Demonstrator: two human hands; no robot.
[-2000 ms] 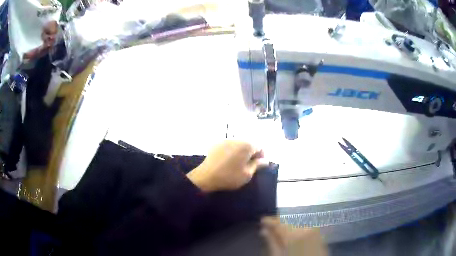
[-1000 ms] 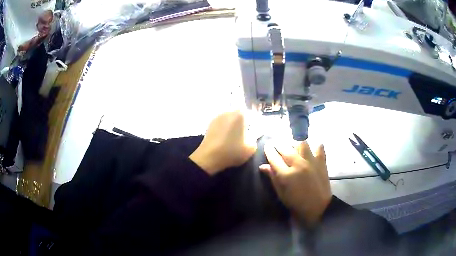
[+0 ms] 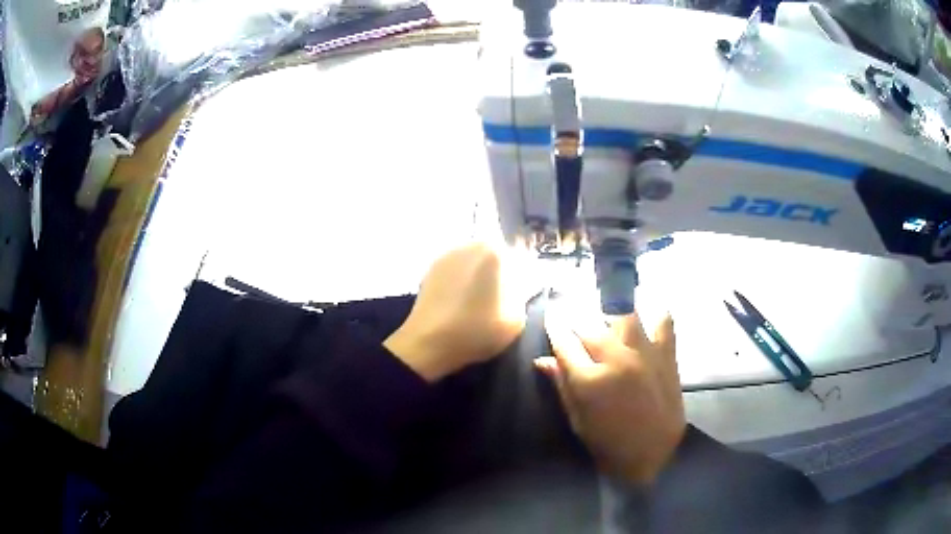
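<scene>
The dark garment piece [image 3: 250, 355] lies on the white table left of the needle area and runs down toward my lap. My left hand [image 3: 459, 313] is on its upper right part, close to the presser foot, with fingers bent over the cloth. My right hand [image 3: 617, 391] is right of it, fingers spread, thumb and fingertips at the cloth's right edge below the machine head. The white JACK sewing machine [image 3: 772, 156] stands above both hands. Glare hides the needle and the cloth edge there, so I cannot tell how the fingertips hold it.
Teal-handled thread snips [image 3: 769, 342] lie right of my right hand, with a loose thread end [image 3: 826, 394] beside them. A ruler strip [image 3: 866, 436] runs along the front edge. Clear plastic bags [image 3: 209, 42] are at the back left. A wood-coloured table section [image 3: 130, 245] is at left.
My right hand has come up from the front edge to the needle area since the first frame. My left hand has moved up with the cloth's edge toward the presser foot. The last second shows little change.
</scene>
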